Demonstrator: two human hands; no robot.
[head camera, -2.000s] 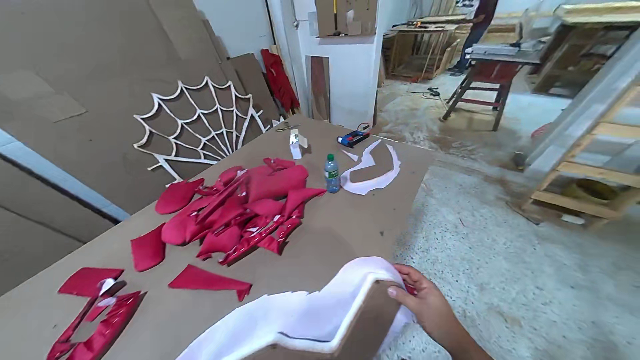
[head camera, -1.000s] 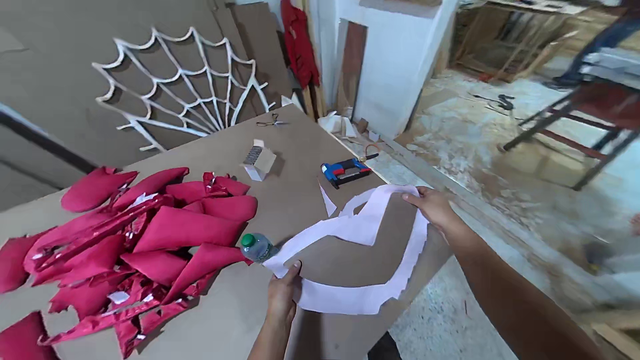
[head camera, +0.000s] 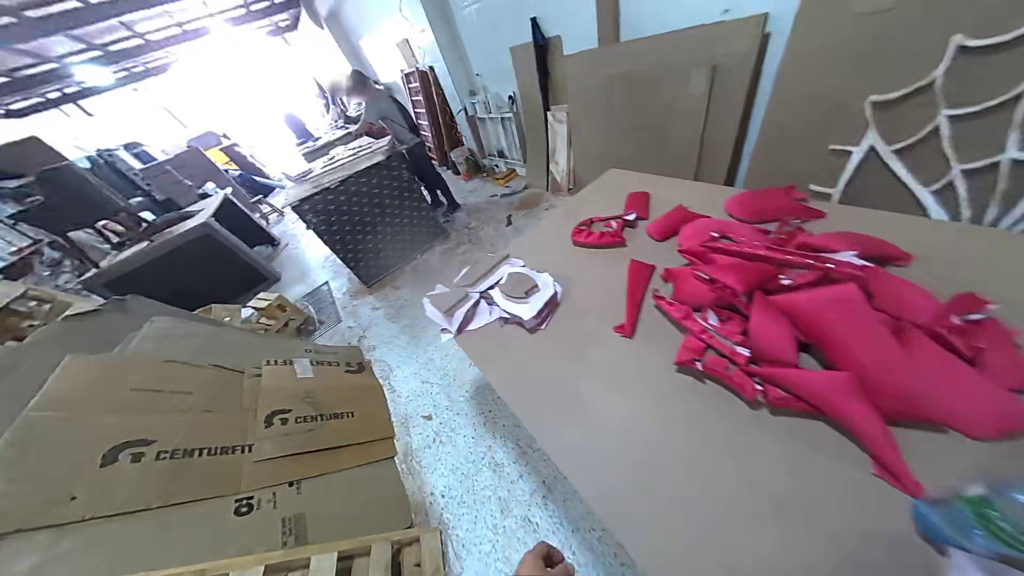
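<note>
My left hand (head camera: 546, 560) shows only in part at the bottom edge, beside the table, with its fingers curled; whether it holds anything is hidden. My right hand is out of the picture. Many red fabric-covered padded pieces (head camera: 848, 336) lie heaped on the brown table (head camera: 576, 432). A narrow red piece (head camera: 636, 296) and a curved red piece (head camera: 600, 232) lie apart from the heap. White foam-like cut pieces (head camera: 524, 292) sit in a pile at the table's left edge. A blurred plastic bottle (head camera: 972, 520) is at the lower right.
Flattened cardboard boxes (head camera: 192, 432) and a wooden slatted frame (head camera: 352, 560) lie left of the table, across a strip of speckled floor (head camera: 456, 432). A person (head camera: 396, 120) stands at another worktable (head camera: 368, 208) farther back. A white web-shaped frame (head camera: 944, 120) leans at the right.
The view has swung far to the left. One second ago both hands held a white cut piece over the table; now only part of one hand shows, low in the picture.
</note>
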